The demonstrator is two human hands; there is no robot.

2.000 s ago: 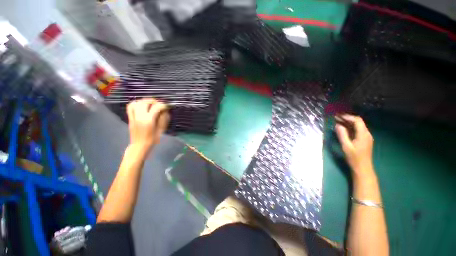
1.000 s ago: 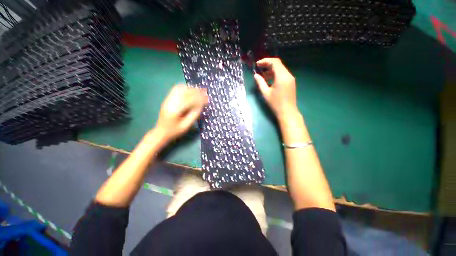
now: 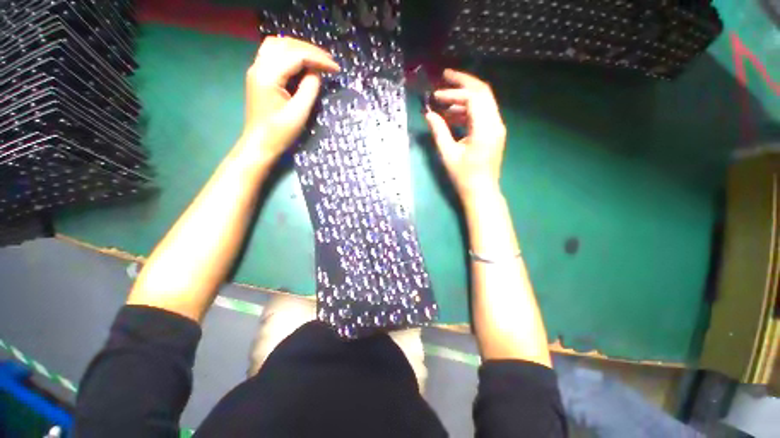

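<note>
A long black circuit board (image 3: 363,214) with rows of small silvery parts lies on the green mat (image 3: 599,197), running from the wearer's lap edge to the far side, with white glare along its right part. My left hand (image 3: 286,98) is at the board's upper left edge, thumb and fingertips near its surface; whether it grips the board is unclear. My right hand (image 3: 469,128) is right of the board, not touching it, with a small dark thing (image 3: 429,100) between thumb and fingers, likely the plug of a test cable.
A tall stack of black boards (image 3: 64,103) stands at the left. A darker board stack (image 3: 582,34) lies at the far right. A yellow-brown cardboard box (image 3: 742,265) is at the right bench edge. A blue frame (image 3: 30,406) is at the lower left.
The view has swung right, away from the left stack. My left hand has moved from that stack to the board's upper left edge. My right hand stays just right of the board.
</note>
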